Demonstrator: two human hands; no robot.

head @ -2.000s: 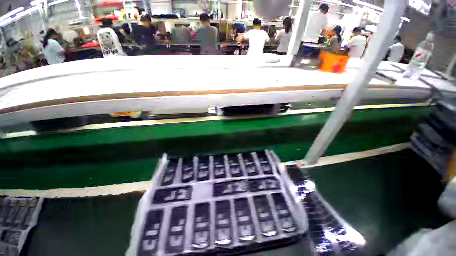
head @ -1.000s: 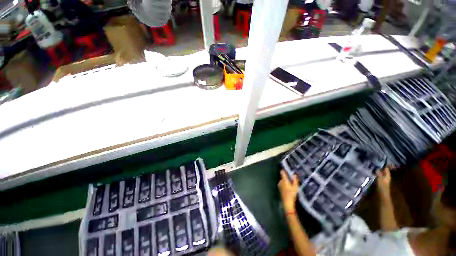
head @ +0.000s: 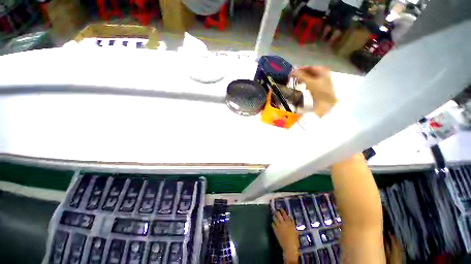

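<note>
My right hand is over the white shelf, just right of the orange tool cup. Its forearm passes behind the slanted pole. The fingers are bent and blurred near the thin dark tools in the cup; whether they grip one is unclear. My left hand is out of view. A tray of black phone housings lies on the bench at lower left, cut off by the bottom edge. A shiny black gridded sheet lies right beside it.
A black ring-shaped roll and a dark blue round item stand by the cup. The pole crosses diagonally. Another person's hand touches a second tray. Stacked dark trays are at right.
The view has turned right and down. My right arm has come in and reached up to the cup. The neighbour's tray, held tilted one second ago, now lies on the bench.
</note>
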